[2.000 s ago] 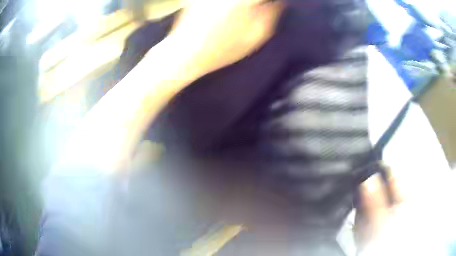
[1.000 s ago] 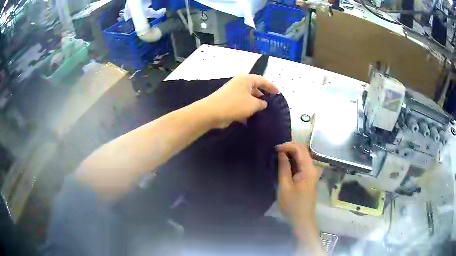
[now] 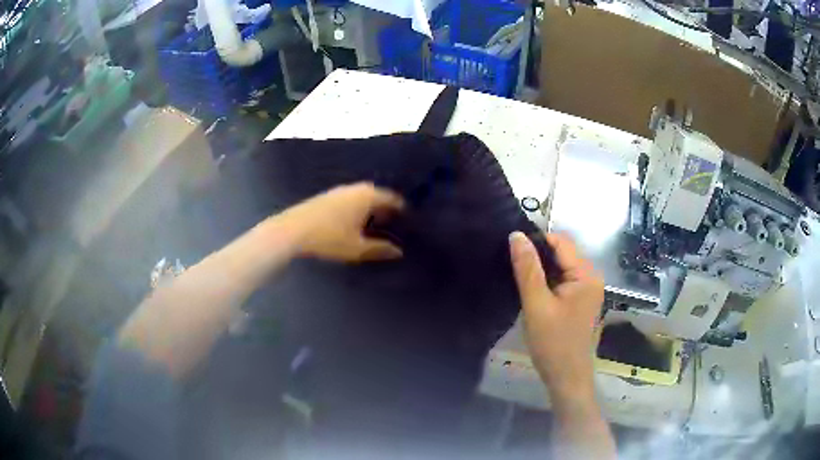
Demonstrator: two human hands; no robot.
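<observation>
A dark garment panel [image 3: 423,296] spreads over the front of the white table and down over the wearer's lap, its curved, ribbed-looking edge towards the machine. My right hand [image 3: 559,278] pinches this edge between thumb and fingers. My left hand [image 3: 355,225] is over the middle of the panel, slightly blurred, thumb and fingers apart. The overlock machine [image 3: 690,175] stands at the right, with its silver cloth plate [image 3: 589,198] beside the panel. A dark strip [image 3: 439,110] lies on the table behind the panel.
Blue baskets [image 3: 476,63] stand behind the white table [image 3: 337,99]. A brown cardboard sheet or carton [image 3: 647,81] is behind the machine. A cream-rimmed scrap opening [image 3: 638,370] and a slim dark tool [image 3: 766,386] are at the right. A carton [image 3: 144,171] stands at the left.
My left hand has let go of the panel's edge and moved left and down over the cloth. My right hand has moved slightly right, still pinching the edge.
</observation>
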